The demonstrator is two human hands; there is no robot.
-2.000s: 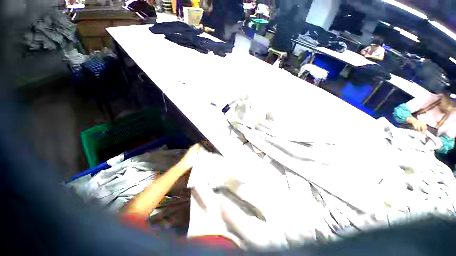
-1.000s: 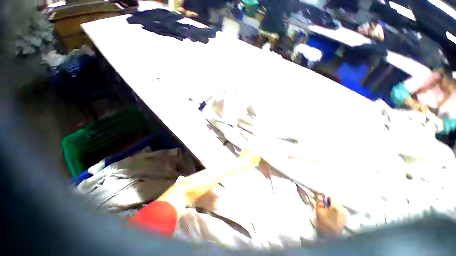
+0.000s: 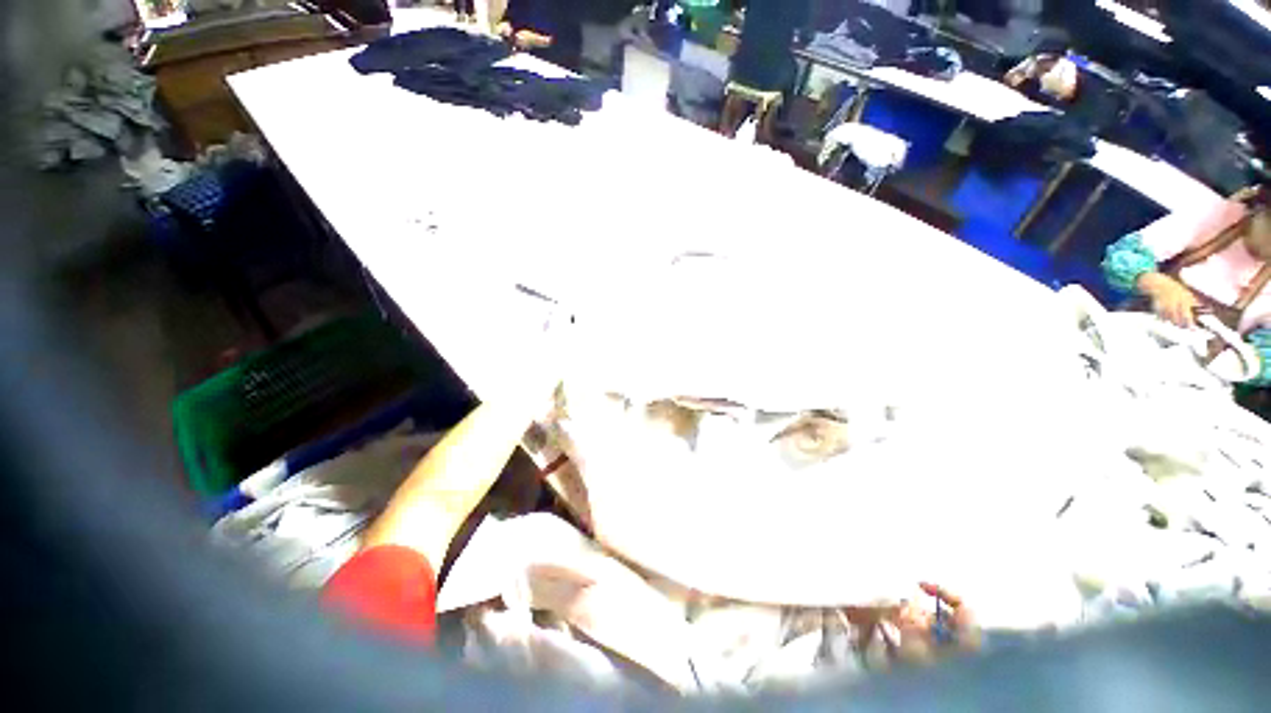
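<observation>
A pale garment (image 3: pixel 753 515) lies over the near part of the white table (image 3: pixel 418 181) and hangs over its front edge in folds. Strong glare washes out much of it. My left hand (image 3: pixel 538 401) grips the garment's left edge near the table's side, its fingers hard to see in the glare. My right hand (image 3: pixel 927 623) is low at the garment's near hanging edge, small and blurred. A small dark handle, likely thread snips (image 3: pixel 944 598), shows in it; the blades cannot be made out.
A crumpled pale garment pile (image 3: pixel 1185 474) is on the right. Pale garments fill a blue-rimmed bin (image 3: pixel 293 515) at lower left, by a green crate (image 3: pixel 209 425). Dark garments (image 3: pixel 474 77) lie at the far table end. A person's hand (image 3: pixel 1168 298) handles cloth at the right.
My left hand has moved back left to the garment's left edge. The garment is spread flatter, with its near edge in a long curve. My right hand has moved slightly lower.
</observation>
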